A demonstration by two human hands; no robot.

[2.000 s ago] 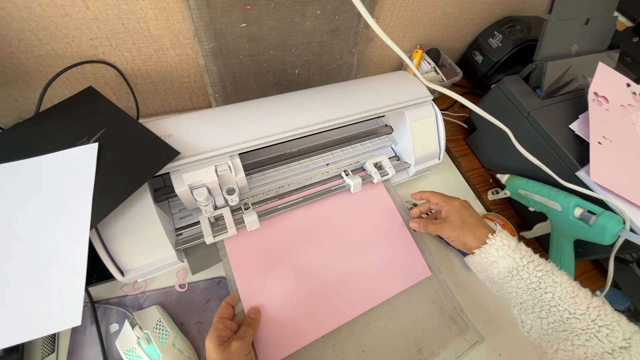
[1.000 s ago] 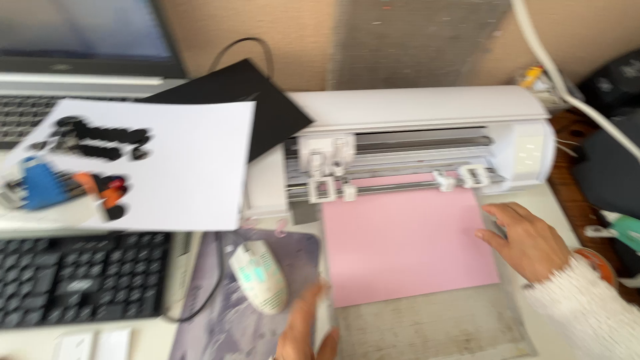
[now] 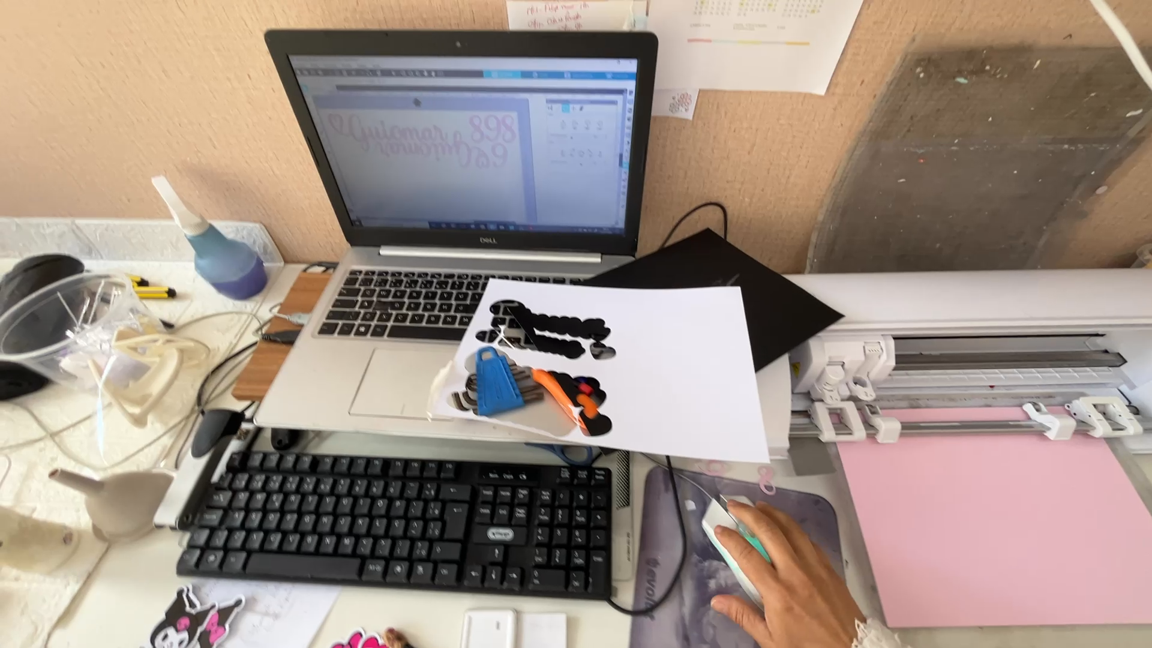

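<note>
A hand in a fleecy white cuff, my right hand, rests over a white computer mouse on a grey-purple mouse pad. To its right, a pink sheet of paper lies with its far edge under the rollers of a white cutting machine. A laptop stands open behind a black keyboard, its screen showing pink lettering. My left hand is out of view.
A white sheet with cut-out holes lies on the laptop, with a blue hex key set and an orange-handled tool. Black card reaches the machine. At left are a spray bottle, a clear plastic tub and cables.
The view has swung left to the laptop. My right hand has left the pink sheet's right side and is now on the mouse. My left hand, earlier by the sheet, has gone out of view.
</note>
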